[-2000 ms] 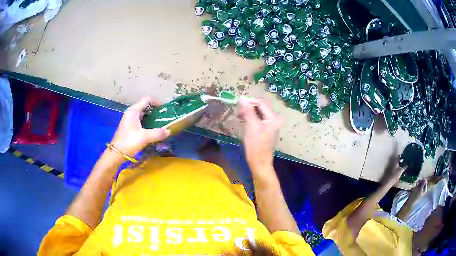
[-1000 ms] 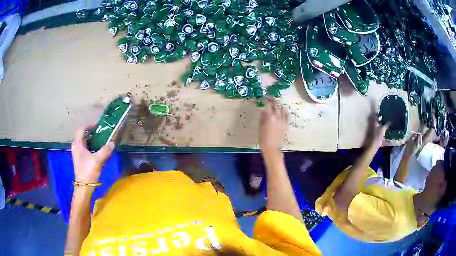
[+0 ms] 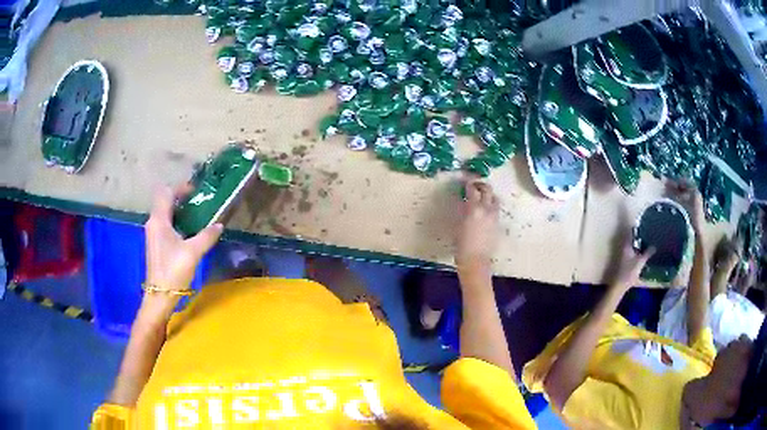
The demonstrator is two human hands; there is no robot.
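My left hand (image 3: 175,243) holds a green slipper-like piece (image 3: 216,191) with a white edge, tilted, above the table's near edge. My right hand (image 3: 478,220) is blurred, at the near edge of the big pile of small green patches (image 3: 404,84) with white-and-dark round marks. A small dark green bit shows at its fingertips, but whether they grip it is unclear. The small bright-green tub (image 3: 275,174) stands on brown spots just right of the held piece.
Another green slipper (image 3: 76,116) lies at the far left on the cardboard (image 3: 160,126). Stacked slippers (image 3: 557,151) lie right of the pile, under a grey metal bar (image 3: 589,25). At right, a person in yellow (image 3: 626,361) holds a slipper (image 3: 664,242).
My right hand has left the tub and the held slipper and moved right to the patch pile; no stick shows in it now. A slipper has come into view at the far left.
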